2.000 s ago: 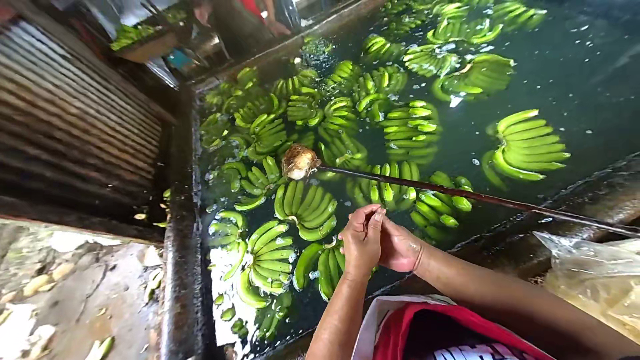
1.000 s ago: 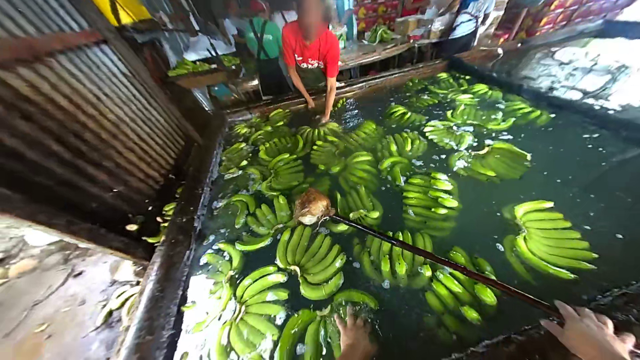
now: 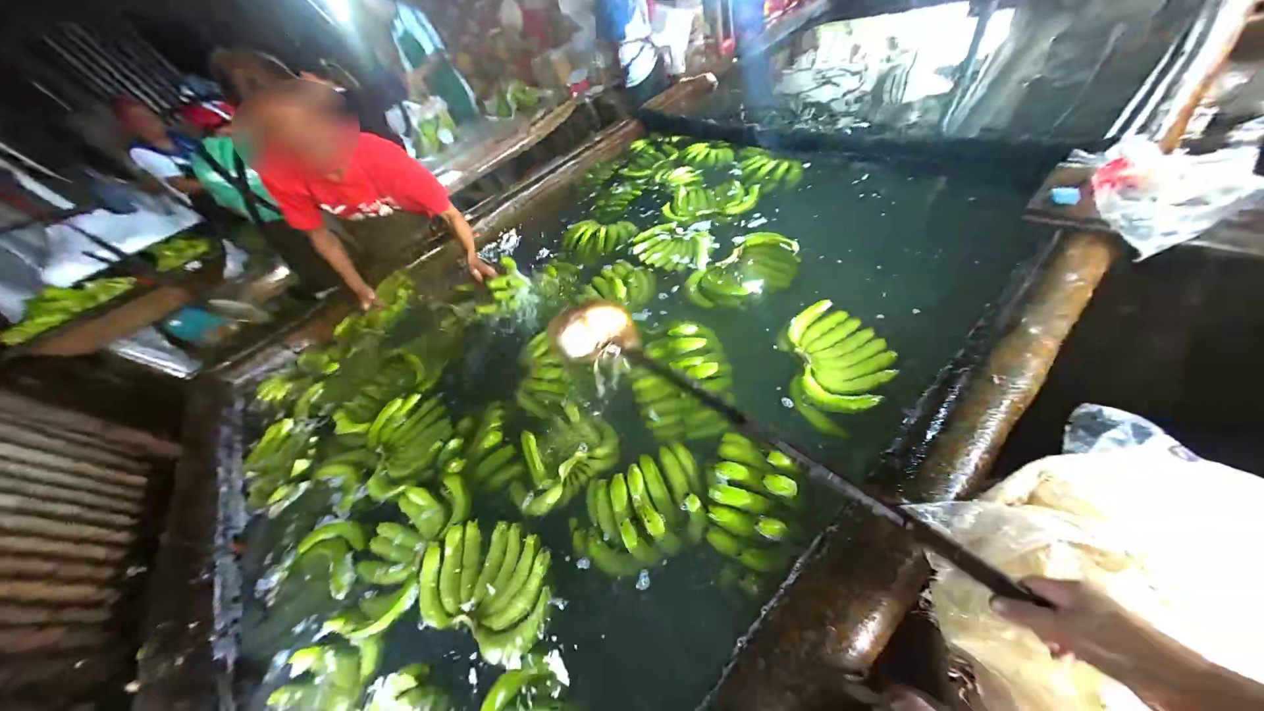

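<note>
My right hand (image 3: 1071, 617), at the lower right, is closed around the near end of a long dark pole (image 3: 820, 469). On the pole's far end is a wet, brownish-white lump (image 3: 592, 331), which drips over the water; its material is unclear. Below and around it, hands of green bananas (image 3: 489, 583) float in a tank of dark water (image 3: 938, 227). One banana hand (image 3: 839, 360) floats apart on the right. A blurred bit of skin at the bottom edge seems to be my left hand (image 3: 907, 699); its fingers are hidden.
Across the tank, a person in a red shirt (image 3: 370, 183) reaches into the water among bananas. A wet, rounded rim (image 3: 1027, 355) borders the right side, beside clear plastic bags (image 3: 1047, 553). Corrugated sheeting (image 3: 69, 523) stands at left. Other people are behind.
My hands were together two seconds ago; then my right hand went to the pole and my left to the bananas. The lump has since risen off the water. The view has swung right.
</note>
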